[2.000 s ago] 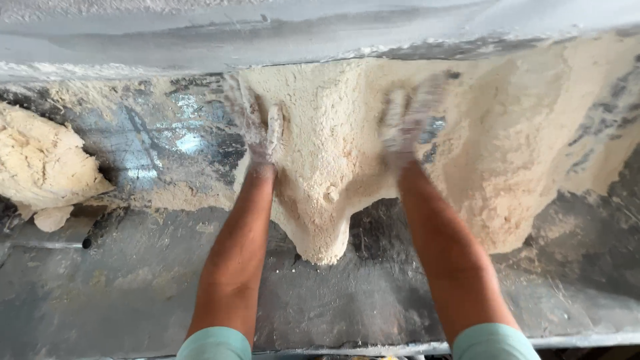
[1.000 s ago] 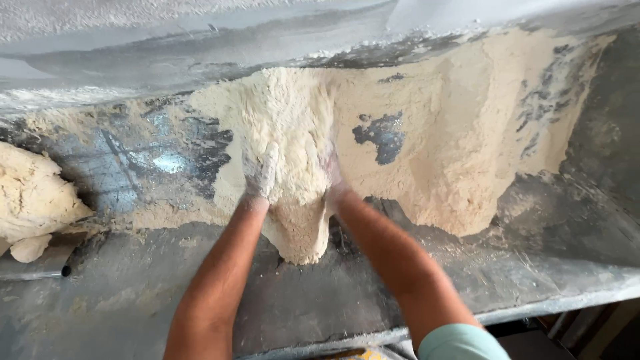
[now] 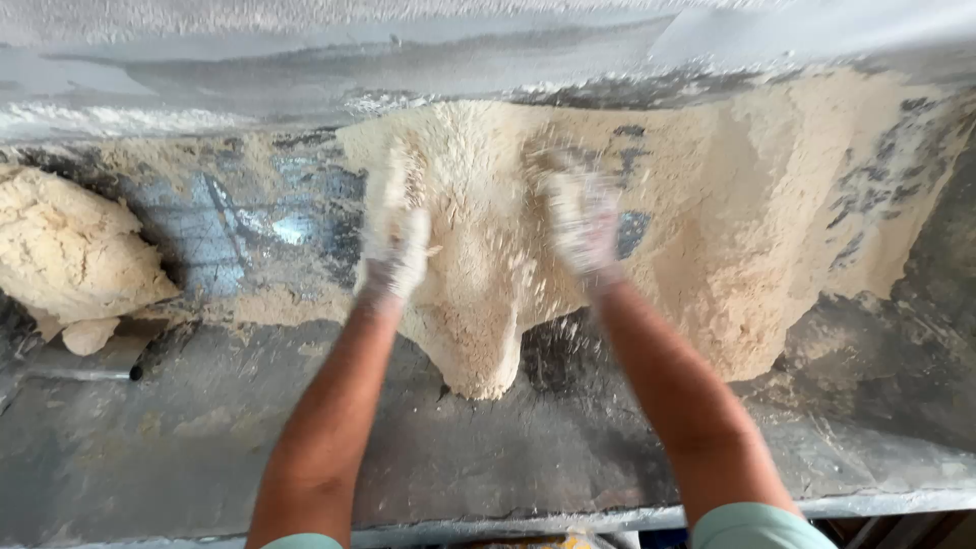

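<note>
A ridge of crumbly, pale flour-like mixture (image 3: 469, 252) runs down the middle of the dark worktop (image 3: 457, 465). My left hand (image 3: 400, 236), coated in the white powder, is at the ridge's left side. On its right side is my right hand (image 3: 581, 221), also coated and blurred by motion, with loose crumbs flying around it. Whether either hand has mixture in its fingers is hard to tell through the blur. Both hands are apart, with the ridge between them.
A large lump of pale dough (image 3: 72, 248) lies at the far left, over a metal tube end (image 3: 122, 374). A wider heap of mixture (image 3: 732, 282) spreads to the right. Grey powder-dusted sheeting (image 3: 328, 69) borders the back, and the worktop's front edge (image 3: 595, 518) runs along the bottom.
Two seconds ago my hands were apart beside the ridge; one second ago they were close together, pressed against its sides. They have now moved apart again, and crumbs are in the air.
</note>
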